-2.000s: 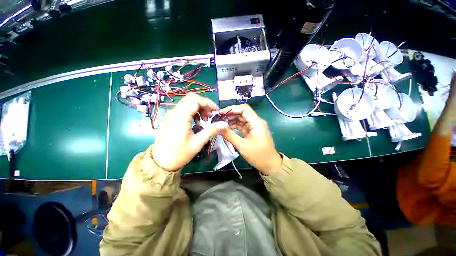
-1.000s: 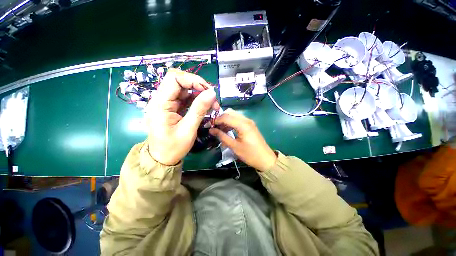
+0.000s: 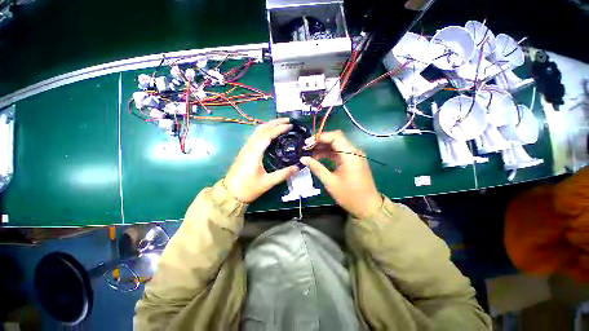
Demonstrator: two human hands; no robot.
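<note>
A black round housing (image 3: 289,147) lies between my hands at the bench's front, open side up. A white housing (image 3: 300,186) shows its blocky arm just below it, with a short thin wire end pointing toward me. My left hand (image 3: 259,161) is curled round the left side of the black housing, thumb and fingers on its rim. My right hand (image 3: 343,169) holds red-orange lead wires (image 3: 325,123) at the housing's right edge. The leads rise toward the metal box, and a thin black wire runs out to the right. What lies under the fingertips is hidden.
A silver screw feeder (image 3: 309,64) stands directly ahead, with a thick black slanting tool (image 3: 381,45) beside it. Small wired components (image 3: 161,103) lie tangled at left. Several white housings (image 3: 462,117) stand at right, small black parts (image 3: 547,81) beyond. A person's orange sleeve (image 3: 549,226) is far right.
My left hand has come down from the raised wires to the black housing, which now shows. My right hand has shifted right, with red-orange leads now standing up at its fingertips. The view has shifted slightly.
</note>
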